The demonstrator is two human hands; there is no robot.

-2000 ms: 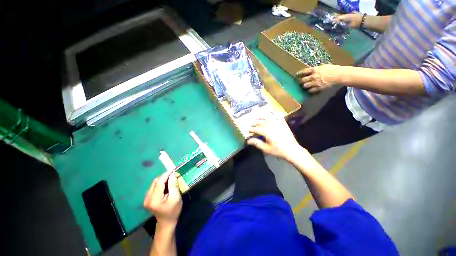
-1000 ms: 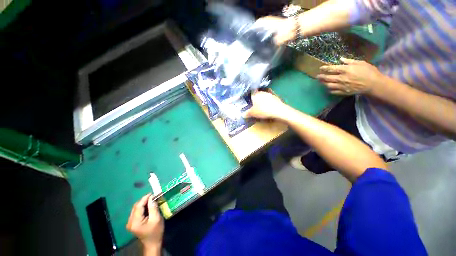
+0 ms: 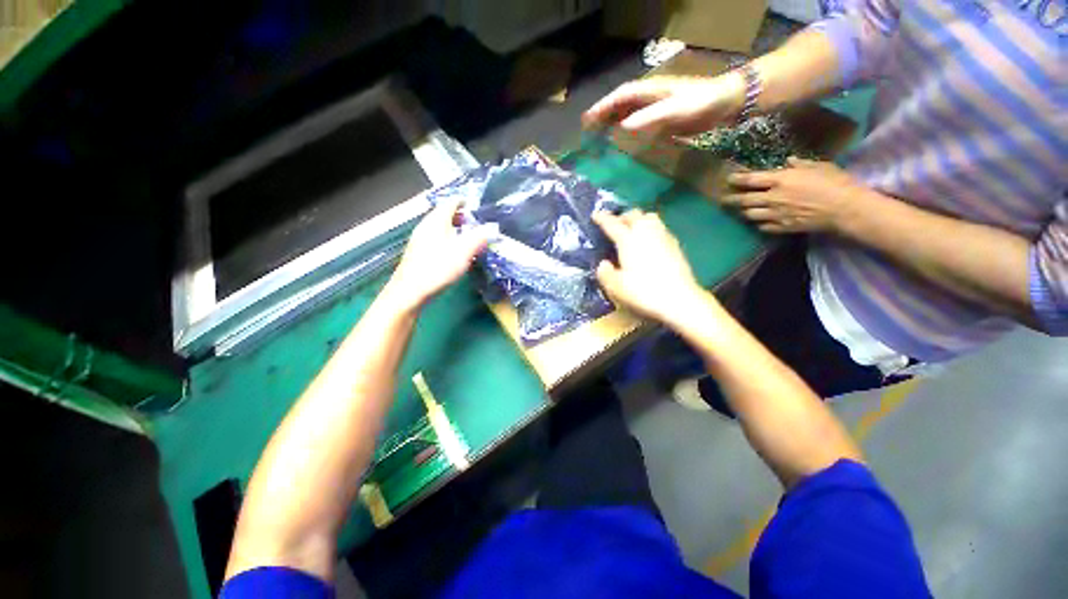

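Observation:
A shiny silver-dark component bag (image 3: 541,217) lies on other silver bags (image 3: 550,302) in an open cardboard box (image 3: 574,358). My left hand (image 3: 439,248) grips the bag's left edge. My right hand (image 3: 650,267) grips its right edge. The fingertips are partly hidden by the crumpled plastic. A small green board fixture (image 3: 412,466) with pale strips lies at the near bench edge, partly behind my left forearm.
A pale metal frame (image 3: 252,297) with a dark centre lies at the back left. A black phone (image 3: 216,532) is at the left. A coworker's hands (image 3: 779,197) are beside the parts box (image 3: 710,176) on the right.
My left hand has left the board fixture and moved up to the bag. The coworker's hand has drawn back right from the bags, and the blurred bag now lies in the box between my hands.

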